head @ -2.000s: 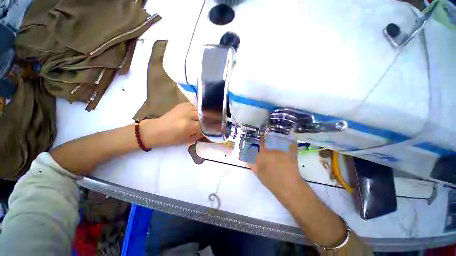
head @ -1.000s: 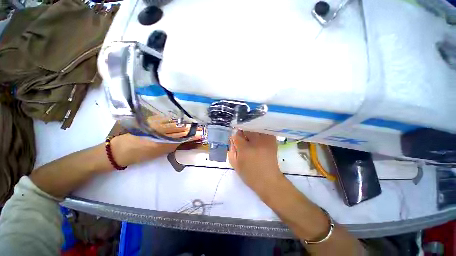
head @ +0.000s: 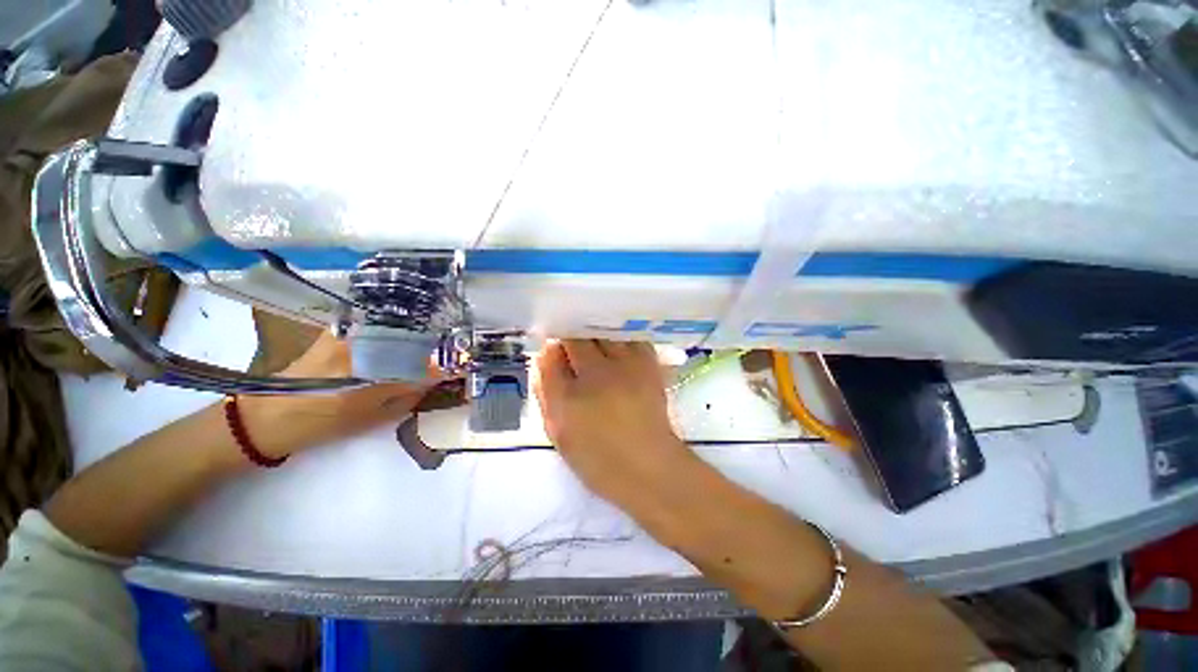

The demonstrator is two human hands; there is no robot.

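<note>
The white sewing machine head (head: pixel 526 158) with a blue stripe fills the upper view. A brown fabric panel (head: pixel 279 344) lies under its left end, mostly hidden by the machine and my hand. My left hand (head: pixel 322 394) is on the panel left of the needle area, its fingers partly hidden behind the chrome guard (head: pixel 99 309). My right hand (head: pixel 598 400) is just right of the small grey block (head: pixel 497 400) by the presser foot, fingers bent and fingertips close to the foot. Whether it holds fabric cannot be told.
A dark phone or flat box (head: pixel 907 427) and a yellow-orange loop (head: pixel 801 400) lie right of my right hand. Loose threads (head: pixel 558 541) lie near the table's grey front edge (head: pixel 434 601). Brown fabric (head: pixel 33 433) is at the far left. Green-yellow snips (head: pixel 709 372) lie under the arm.
The view has shifted right and closer to the machine, so the machine and hands appear further left. My right hand was at the grey block and is now beside it. The brown pile is mostly out of view.
</note>
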